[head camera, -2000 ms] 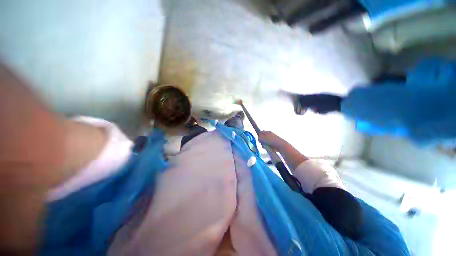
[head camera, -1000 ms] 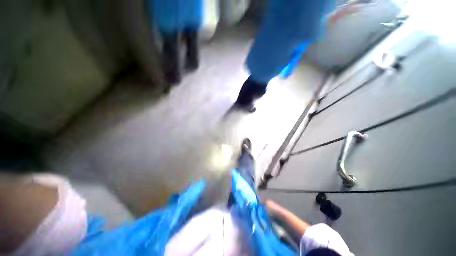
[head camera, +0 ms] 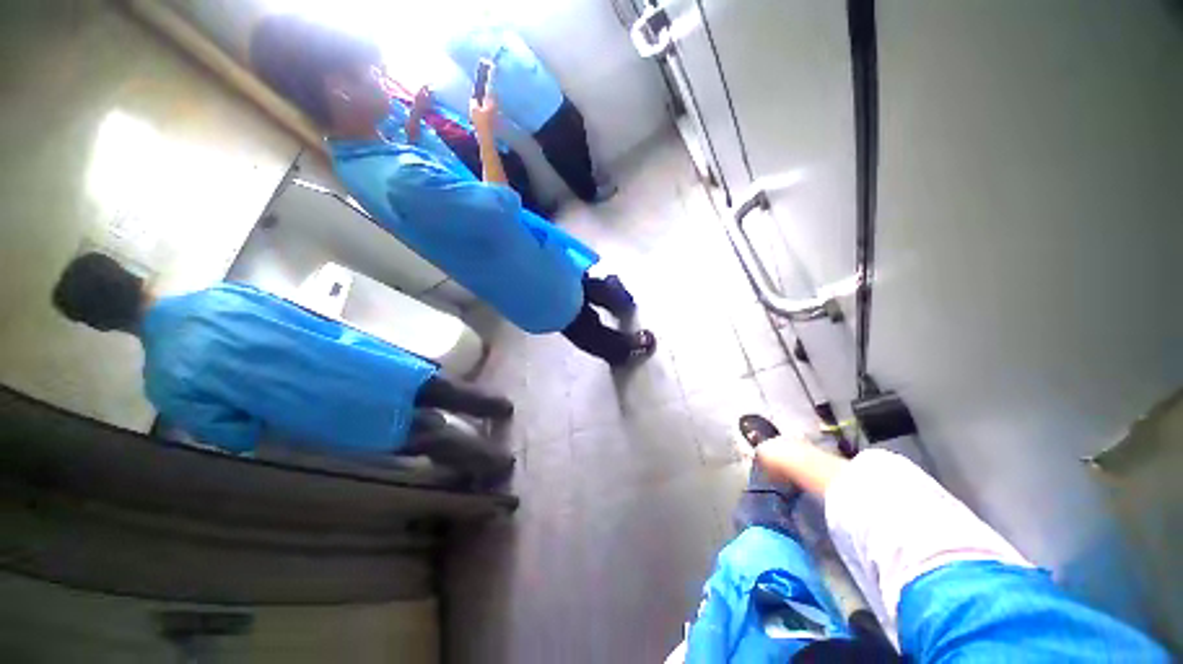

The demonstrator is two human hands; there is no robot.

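My right hand (head camera: pixel 794 464) reaches forward from a pale pink cuff and blue sleeve at the lower right. It is small and its fingers are not clear, so I cannot tell whether it holds anything. It is near the lower edge of a grey door panel (head camera: pixel 1012 234). The panel bears a curved silver handle (head camera: pixel 775 279) and a dark fitting (head camera: pixel 885 416). My dark shoe (head camera: pixel 758 427) is on the floor just beyond the hand. My left hand is not in view.
A person in a blue smock (head camera: pixel 454 221) stands ahead, holding a dark phone (head camera: pixel 483 81). Another person in blue (head camera: pixel 286 370) stands at the left by a white basin (head camera: pixel 402 318). A further blue-clad person (head camera: pixel 519 78) is behind. Grey tiled floor (head camera: pixel 597 519) lies between them and the doors.
The view has turned and lifted, so the people now show more fully. My left arm has gone out of view. My right arm is extended further forward, beside the door panels.
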